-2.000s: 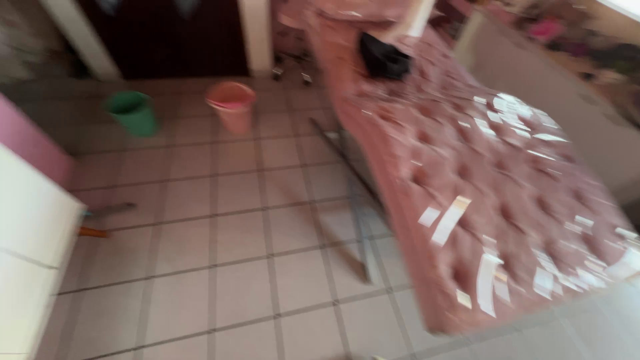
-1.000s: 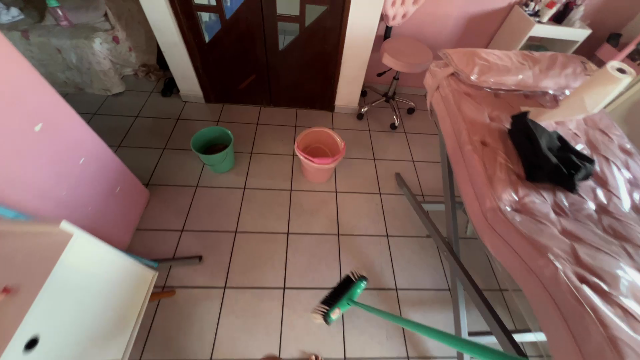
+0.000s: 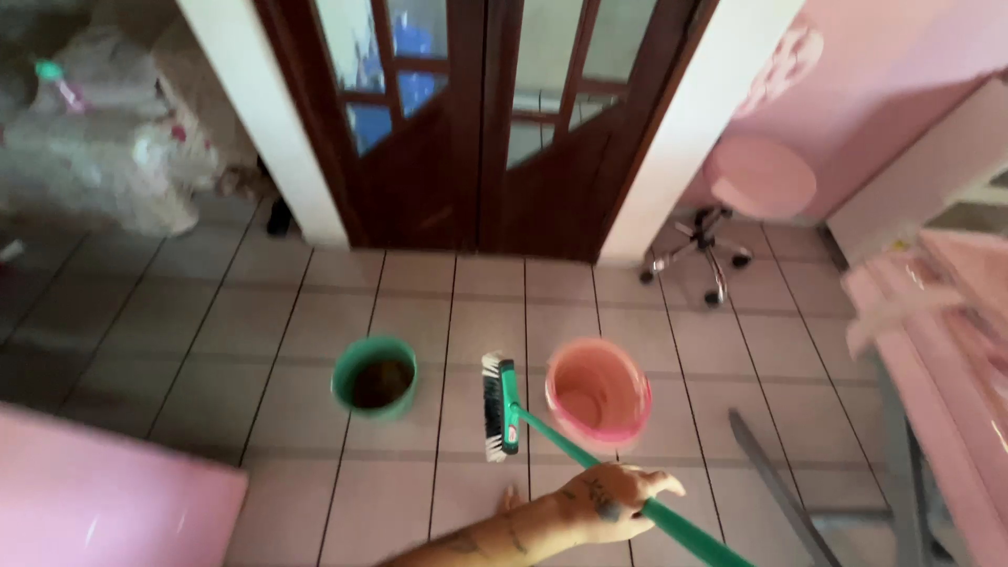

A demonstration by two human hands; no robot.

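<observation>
My left hand (image 3: 622, 492), on a tattooed forearm that comes in from the bottom edge, is closed around the green handle of a broom (image 3: 693, 535). The handle slants down to the right and out of view. Its green head, with black and white bristles (image 3: 494, 405), is between a green bucket (image 3: 405, 402) and a peach-pink bucket (image 3: 579, 429). Dark contents show inside the green one. Whether the bristles touch the tiles, I cannot tell. My right hand is out of view.
Dark wooden double doors with glass panes (image 3: 543, 205) stand ahead. At right are a pink wheeled stool (image 3: 760, 177) and a pink padded bed (image 3: 929, 378) with grey metal legs (image 3: 780, 480). A pink glossy surface (image 3: 118, 488) is at lower left; patterned fabric (image 3: 102, 173) hangs at upper left.
My left hand has come into view on the handle. The broom head, below the buckets one second ago, is now between them. The view has turned away from the bed.
</observation>
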